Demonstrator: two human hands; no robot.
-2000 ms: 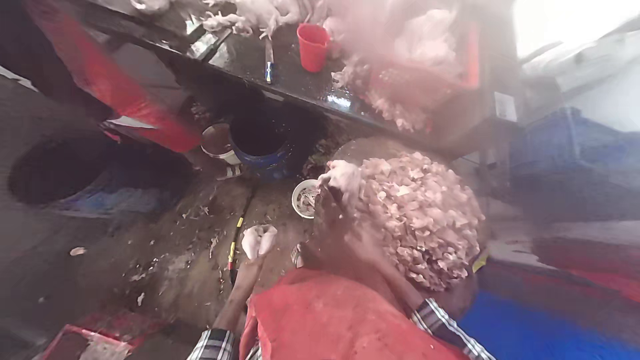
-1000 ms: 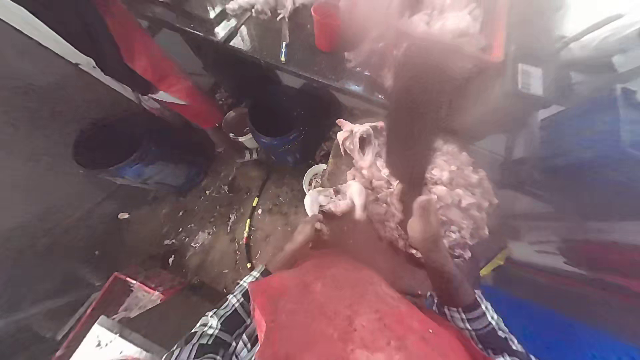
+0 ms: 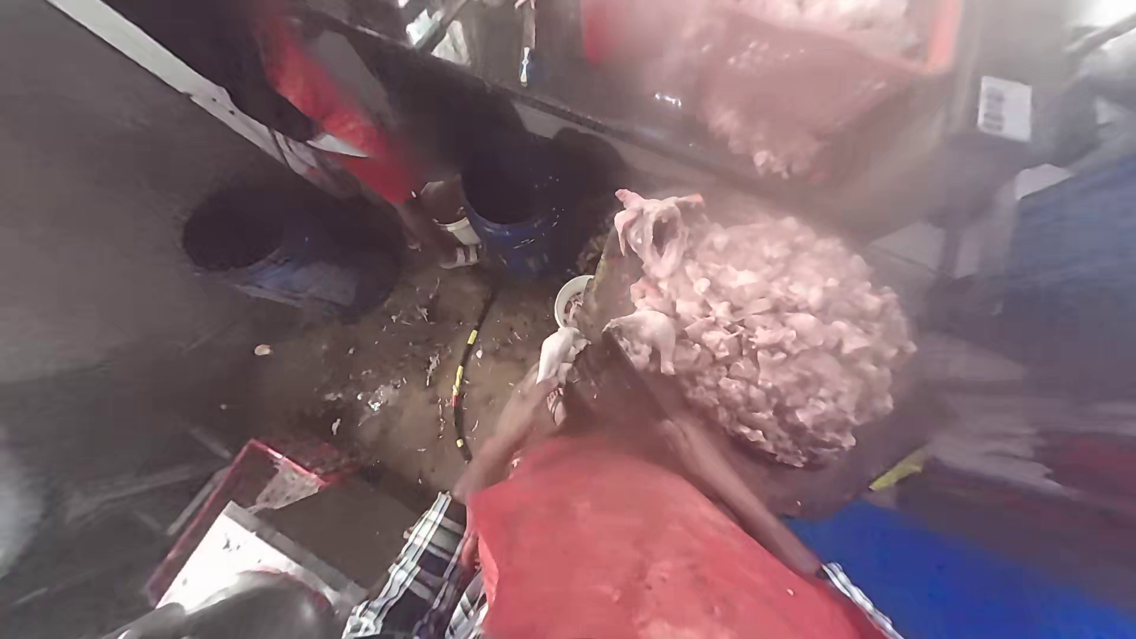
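My left hand is closed on a pale piece of raw poultry at the near left edge of the round block. Close on its right, my right hand is low over the block, blurred, closed on a dark broad-bladed tool, likely a cleaver. A second poultry piece lies just beyond the tool. Farther back, an opened poultry carcass rests beside the large heap of chopped raw meat. The tool's edge and most of my right fingers cannot be made out.
Blue barrels and a white bucket stand left of the block; a white bowl is nearer. A black-and-yellow hose crosses the wet floor. A person in red stands upper left. A knife lies on the back table.
My right hand with the dark tool has come down from above the heap. The poultry in front of me is now apart, one piece in my left hand and another on the block.
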